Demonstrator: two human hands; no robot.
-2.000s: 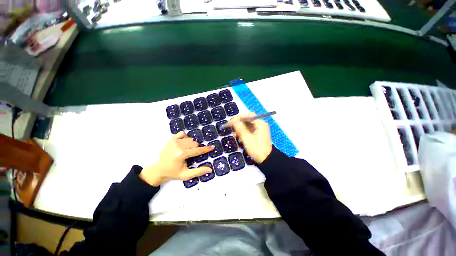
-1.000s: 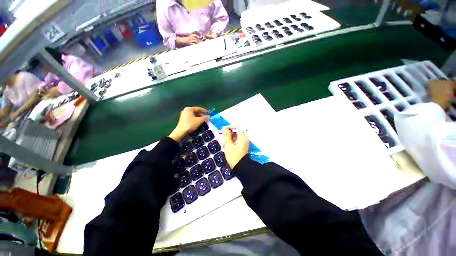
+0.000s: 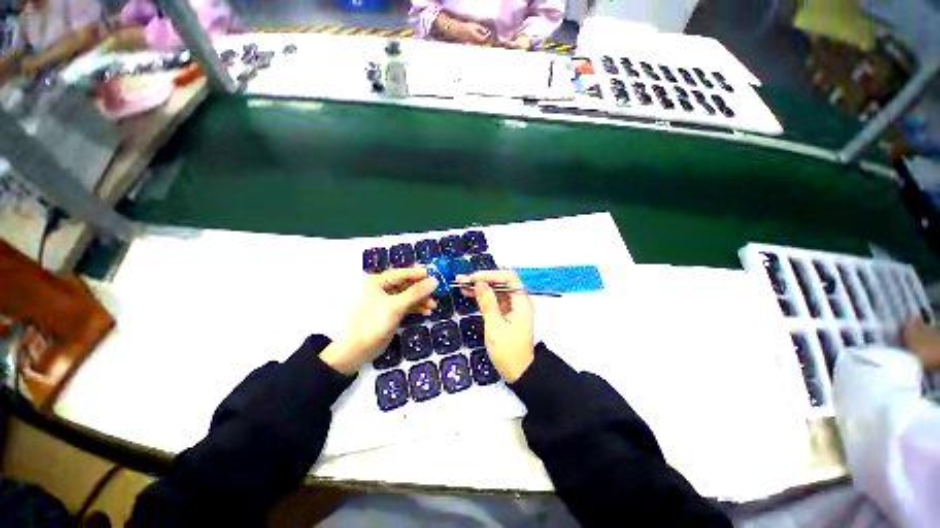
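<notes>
My left hand (image 3: pixel 387 312) pinches the left end of the bright blue strip (image 3: pixel 562 279) above the grid of black parts (image 3: pixel 424 378). My right hand (image 3: pixel 504 322) holds thin dark tweezers (image 3: pixel 544 295), with their tips at the strip near my left fingertips. The strip runs right, behind my right fingers, and past the grid. The black parts are rounded squares with pale dots, in rows on a white sheet (image 3: pixel 598 239). My hands and the strip hide some middle parts. Any small piece at the tweezer tips is too small to tell.
A green belt (image 3: pixel 340 155) runs behind the white-covered bench (image 3: pixel 680 413). At right, a person's white sleeve and hand are at a white compartment tray (image 3: pixel 814 328). An orange-brown stand (image 3: pixel 52 330) is at left. Across the belt are people in pink and another tray (image 3: pixel 758 108) of dark parts.
The blue strip has been lifted from beside the grid and now lies across it, running to the right. My left hand holds its end lower and nearer to me; my right hand has moved beside it.
</notes>
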